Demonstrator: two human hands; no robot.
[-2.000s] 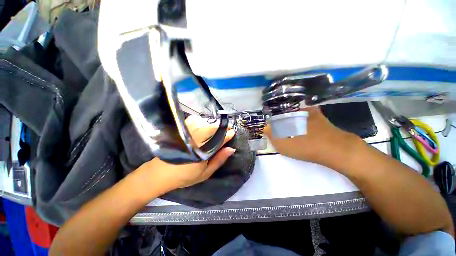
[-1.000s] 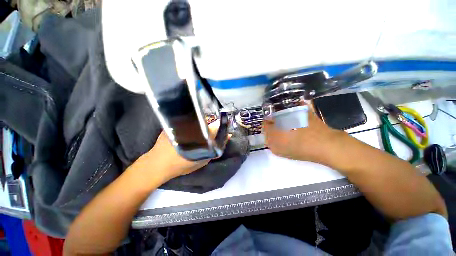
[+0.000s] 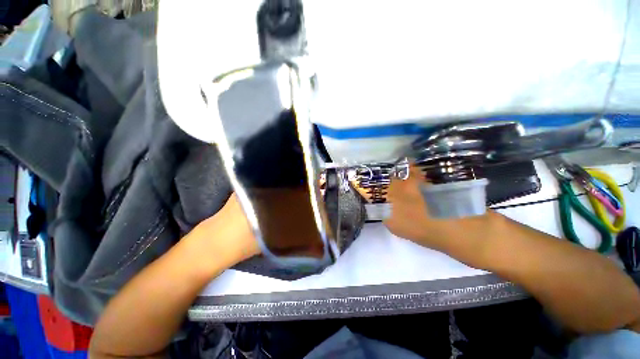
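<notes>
The dark grey garment [image 3: 116, 161] is heaped left of the white sewing machine head [image 3: 449, 63], with pale topstitching lines. A flap of it reaches under the needle area. My left hand [image 3: 242, 221] lies on the cloth there; its fingers are hidden behind the shiny take-up lever guard [image 3: 277, 168]. My right hand [image 3: 414, 214] is right of the needle area, partly behind the tension assembly [image 3: 452, 158] with its pale cap; its fingertips are hidden. The presser foot and needle cannot be made out clearly.
A black smartphone [image 3: 509, 181] lies behind my right wrist. Green-handled scissors [image 3: 584, 217] and yellow-and-pink snips [image 3: 609, 200] lie at the right, near a round black object [image 3: 629, 245]. A measuring tape strip [image 3: 365, 300] runs along the table's front edge. Red and blue items show at lower left.
The view has shifted, so the lever guard looms larger and further right in the picture. Both hands remain around the needle area. The flap of cloth near my left hand is now more hidden.
</notes>
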